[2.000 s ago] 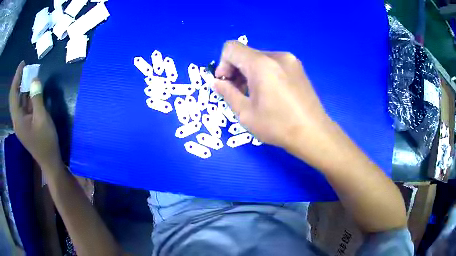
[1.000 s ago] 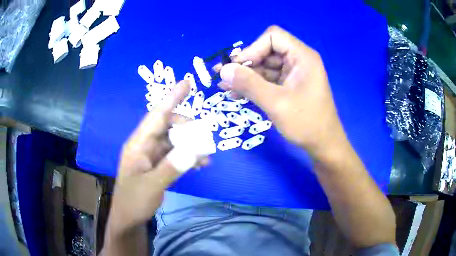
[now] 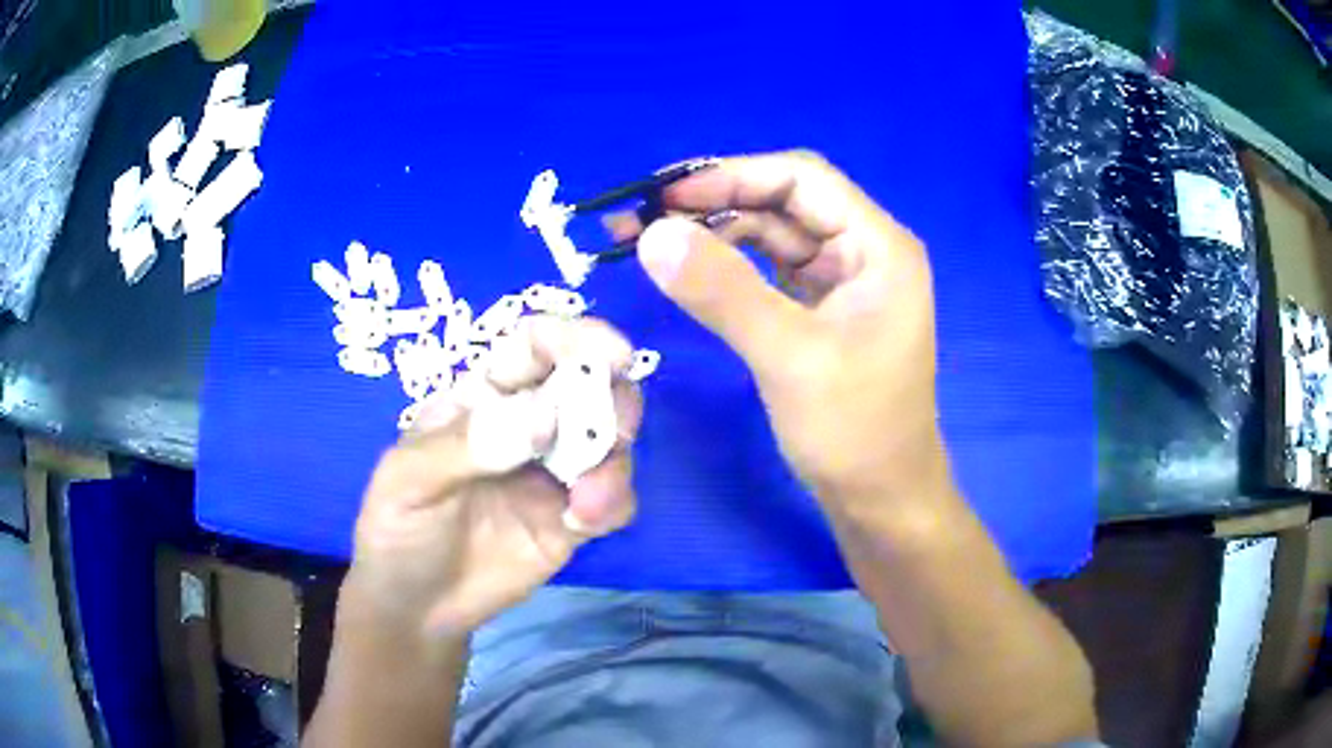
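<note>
My right hand (image 3: pixel 818 292) holds several black pins (image 3: pixel 636 195) between thumb and fingers, their tips pointing left. The tips are at a white oval plate (image 3: pixel 561 241) above the blue sheet; whether they pass through its holes is too small to tell. My left hand (image 3: pixel 482 497) is shut on a white housing (image 3: pixel 504 427) and a white plate (image 3: pixel 586 414) with two small holes, palm side up. White covering shows on the left fingertips. A loose pile of white oval plates (image 3: pixel 380 325) lies on the blue sheet, partly hidden behind my left hand.
White housings (image 3: pixel 197 183) lie on the dark bench at upper left, beside a crumpled clear bag (image 3: pixel 51 161). A yellow object (image 3: pixel 227 22) is cut off at the top edge. A clear bag with black contents (image 3: pixel 1139 190) lies at right, next to a cardboard box (image 3: pixel 1293 263).
My left hand came from the far left to the middle with a white housing. My right hand rose from the pile with black pins, now at a white plate. The view has shifted.
</note>
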